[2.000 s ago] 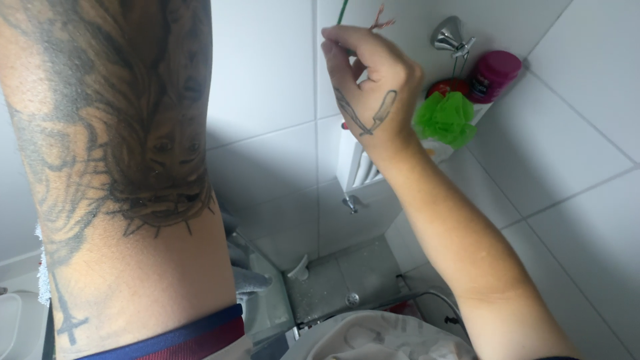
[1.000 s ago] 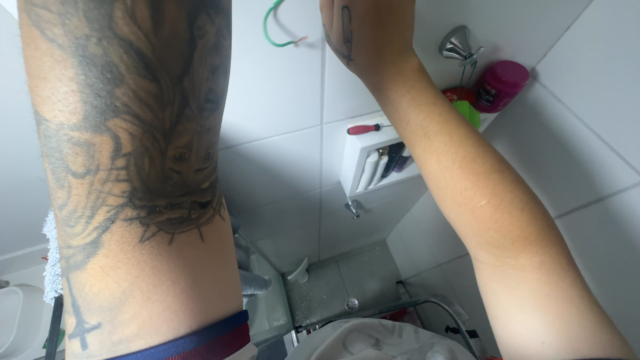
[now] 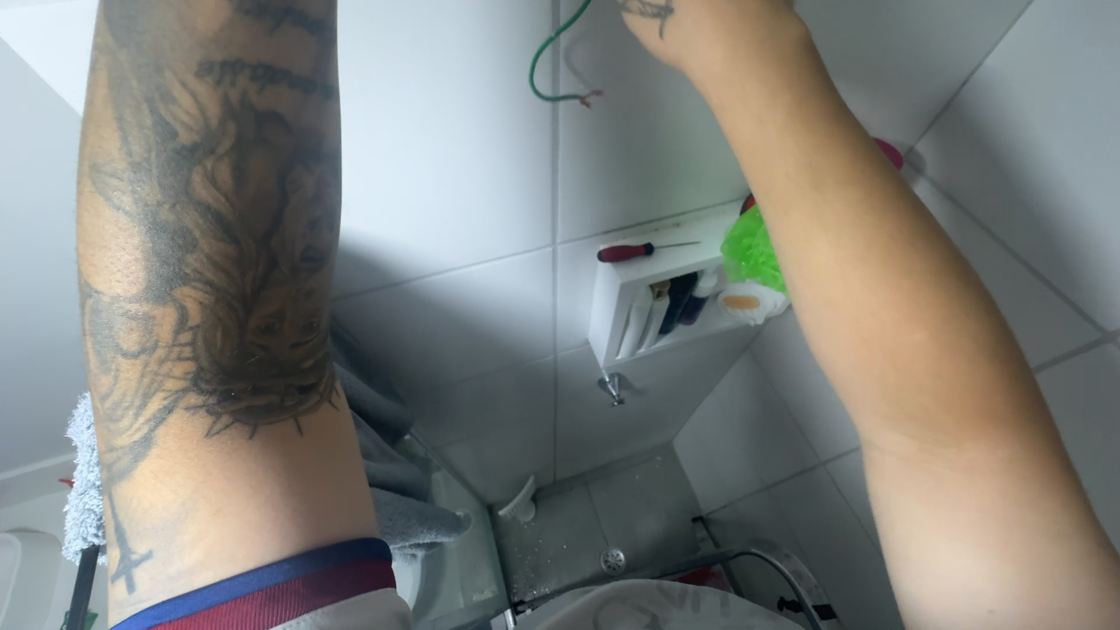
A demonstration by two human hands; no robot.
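Note:
My left arm rises along the left side of the head view, and its hand is beyond the top edge. My right hand (image 3: 691, 22) is cut off at the top edge; only its back and wrist show, so its fingers and anything in them are hidden. Left of that hand, a green insulated wire (image 3: 535, 66) hangs in front of the tiled wall, its bare copper strands splayed at the end. Below, a screwdriver with a red and black handle (image 3: 626, 253) lies on top of a white wall shelf (image 3: 604, 302).
Bottles and tubes (image 3: 674, 302) stand inside the shelf. A green bath sponge (image 3: 752, 249) and a soap dish (image 3: 754, 302) are beside it. A metal valve handle (image 3: 612, 388) sits below. Grey towels (image 3: 385, 455) hang near a glass panel. A floor drain (image 3: 612, 560) lies far below.
My right hand has moved up, away from in front of the shelf, and is now partly out of view. The screwdriver on the shelf has come into sight. The green wire's end now hangs apart from the hand.

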